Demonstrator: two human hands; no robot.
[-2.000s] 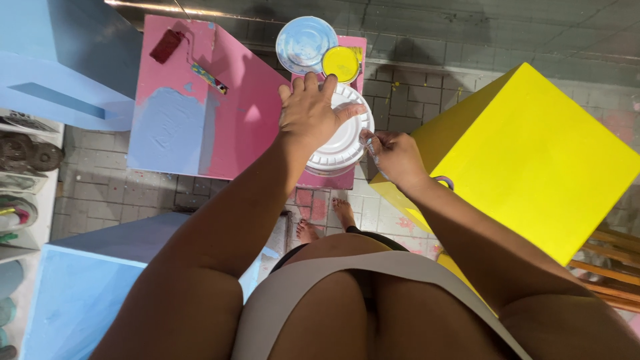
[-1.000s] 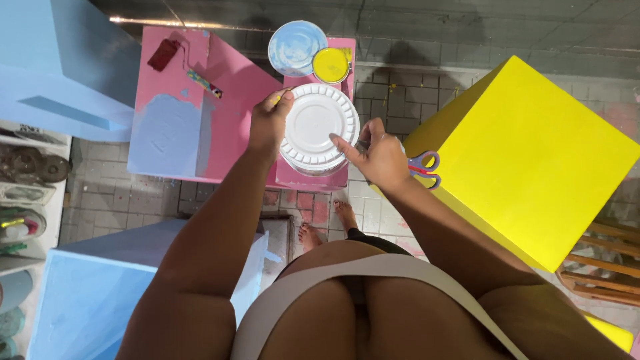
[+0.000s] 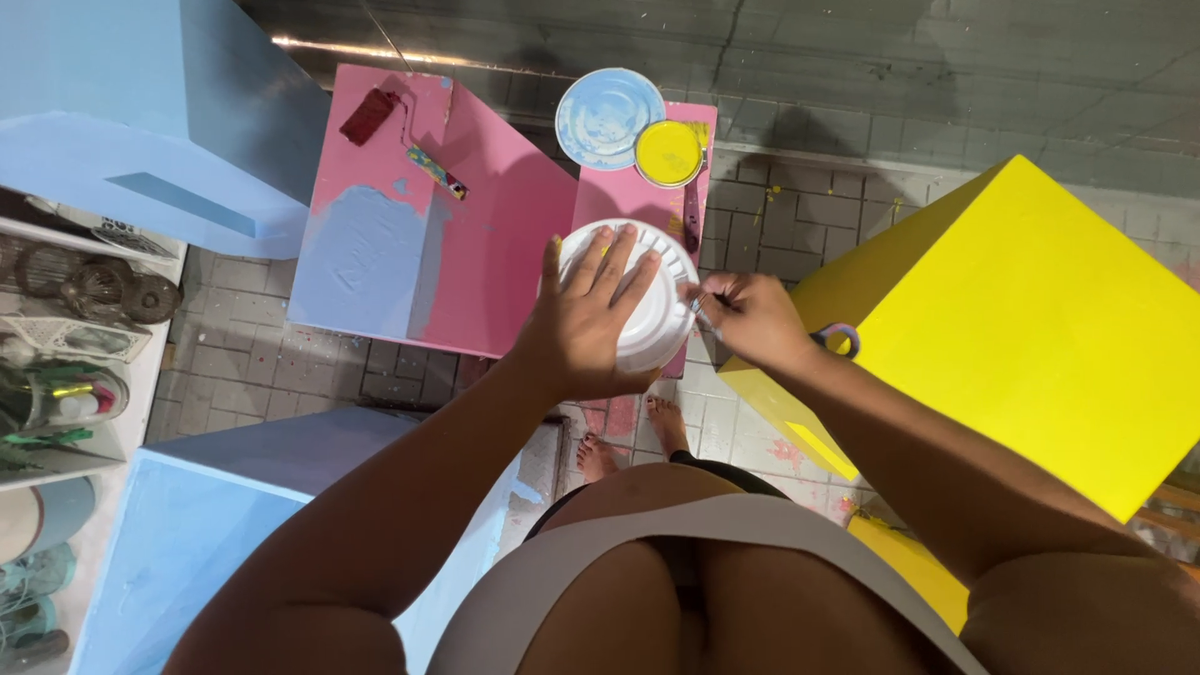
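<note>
A white ribbed-rim disposable plate or lid (image 3: 656,309) sits on a round white container over the pink surface. My left hand (image 3: 595,319) lies spread on top of it, fingers apart. At its right rim, my right hand (image 3: 741,314) has its fingers pinched together; whether they grip the rim or something small there cannot be told. Beyond my left hand are a blue-smeared round lid (image 3: 609,119) and a small open can of yellow paint (image 3: 668,153), with a paintbrush (image 3: 692,216) beside them. Scissors (image 3: 837,339) show partly beside my right wrist.
A paint roller (image 3: 370,117) lies on a pink box (image 3: 497,216) partly painted blue. To the right stands a large yellow box (image 3: 1031,328). Blue boxes (image 3: 216,525) are at the left, near a white shelf (image 3: 141,412) holding glassware. My bare feet (image 3: 667,427) are on the tiled floor.
My left hand has moved from the left rim of the white plate or lid to spread over its top. My right hand's fingers have closed into a pinch at the right rim.
</note>
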